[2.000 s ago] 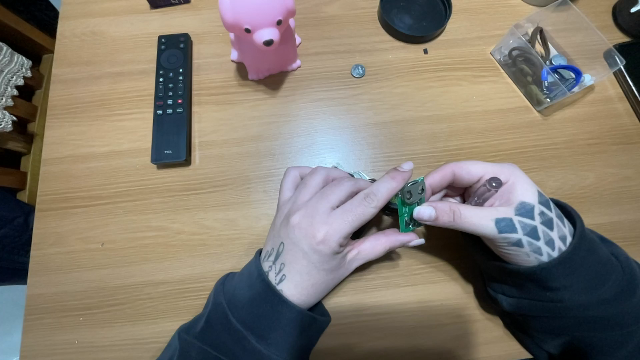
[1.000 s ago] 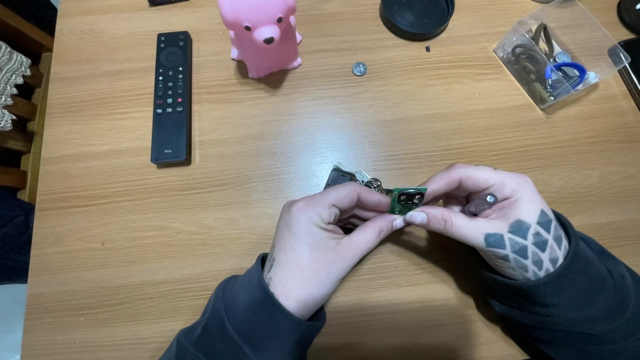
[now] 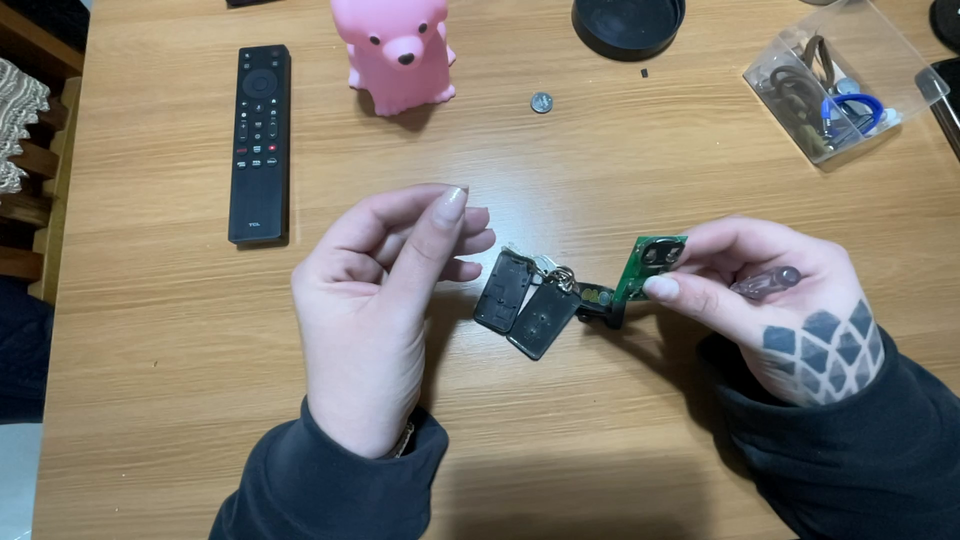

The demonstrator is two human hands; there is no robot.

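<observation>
My right hand (image 3: 772, 300) pinches a small green circuit board (image 3: 651, 264) between thumb and fingers, and a translucent dark screwdriver handle (image 3: 766, 283) rests among the same fingers. To the left, my left hand (image 3: 382, 292) is raised with the palm turned up and nothing visible in it. Between the hands lie two black plastic pieces of a key fob, one (image 3: 504, 292) showing its inner side, the other (image 3: 543, 321) overlapping it. Keys on a metal ring (image 3: 561, 277) lie at their top. A black part (image 3: 600, 300) is beside the ring, partly behind the board.
A black remote control (image 3: 259, 142) lies at the left, near a pink toy dog (image 3: 401, 56). Behind the hands are a coin-like metal disc (image 3: 541, 102), a tiny black piece (image 3: 644, 73) and a round black lid (image 3: 628, 26). A clear plastic box (image 3: 817, 154) holding cords stands back right.
My left hand has let go of the circuit board and moved left, its palm now turned up. The black fob pieces and keys are uncovered on the table. My right hand still holds the board.
</observation>
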